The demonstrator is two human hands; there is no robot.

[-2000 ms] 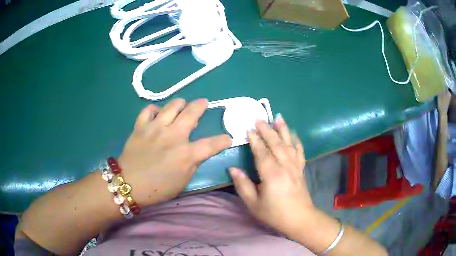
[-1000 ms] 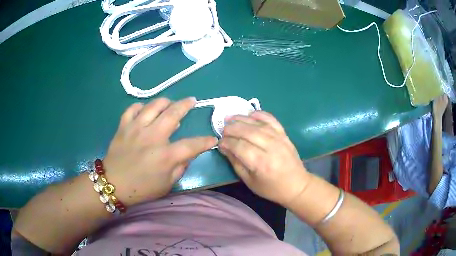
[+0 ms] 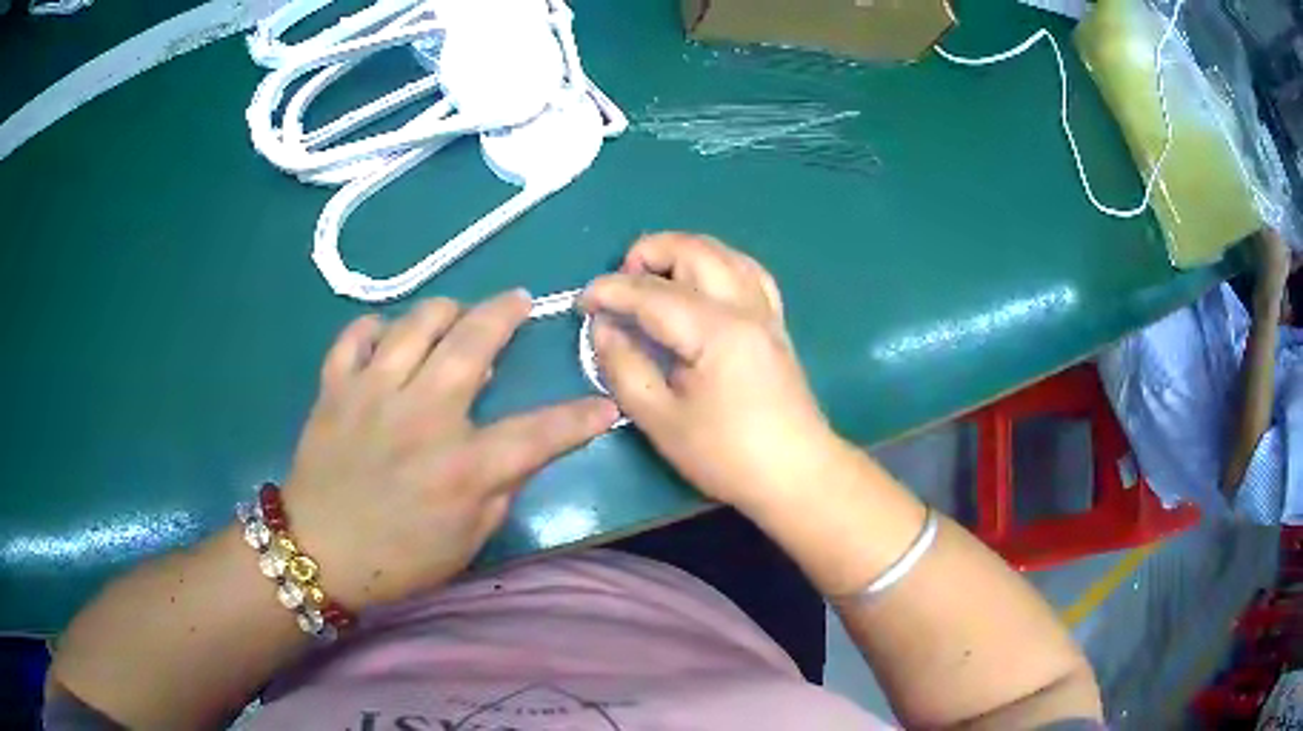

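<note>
A white plastic frame (image 3: pixel 555 303) lies on the green bench near its front edge, mostly hidden under both hands; one rail and a sliver of its round disc show. My left hand (image 3: pixel 415 429) lies over the loop end, thumb and fingers spread along its two sides, holding it down. My right hand (image 3: pixel 700 357) is over the disc, its bent fingertips at the frame's upper rail. Whether a thin rod is between these fingers cannot be seen. Loose thin rods (image 3: pixel 757 126) lie beyond the hands.
Overlapping white frames (image 3: pixel 493 64) lie at the upper left. A brown carton (image 3: pixel 822 26) stands at the top, with a white cord (image 3: pixel 1065 107) beside it. A yellow bundle in clear plastic (image 3: pixel 1172 143) lies at the right. Beyond the bench are a red stool (image 3: pixel 1007 486) and a person's arm (image 3: pixel 1257 357).
My right hand has moved from the disc's lower side up to the upper rail, its fingers now bent and covering most of the disc. The view has shifted a little.
</note>
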